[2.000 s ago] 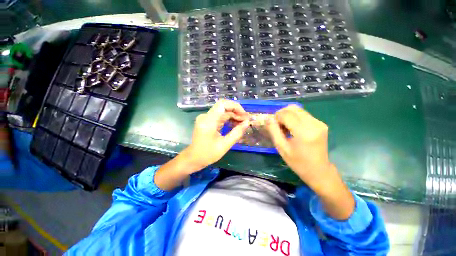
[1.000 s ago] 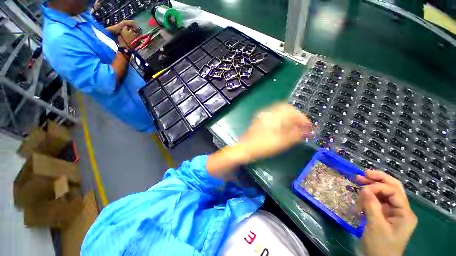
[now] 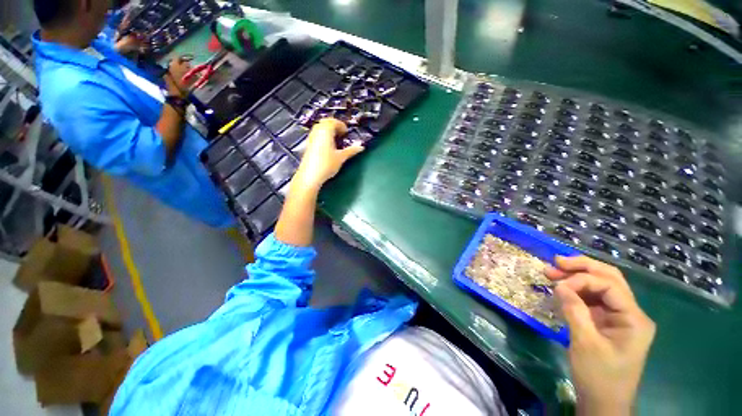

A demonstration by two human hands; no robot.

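Note:
My left hand (image 3: 327, 152) is over the black compartment tray (image 3: 259, 140), its fingertips at the near edge of a loose pile of metallic-rimmed housings (image 3: 355, 91). A housing seems to lie at its fingertips, but whether it is gripped cannot be told. My right hand (image 3: 604, 302) hovers at the right end of the small blue bin (image 3: 465, 267), thumb and fingers close together. A small dark bit shows beside these fingertips; whether they hold anything is unclear. The bin holds a heap of tiny beige-copper parts (image 3: 506, 272).
A clear blister tray (image 3: 569, 175) with rows of dark glossy modules lies behind the bin. A metal post (image 3: 441, 36) stands at the bench's back. Another person in a blue smock (image 3: 106, 122) works at the left, near red-handled pliers and a green spool. Cardboard boxes (image 3: 69, 317) lie on the floor.
The view has turned left since the first frame. My left hand has moved away from the bin to the housings in the black tray. My right hand has stayed by the bin.

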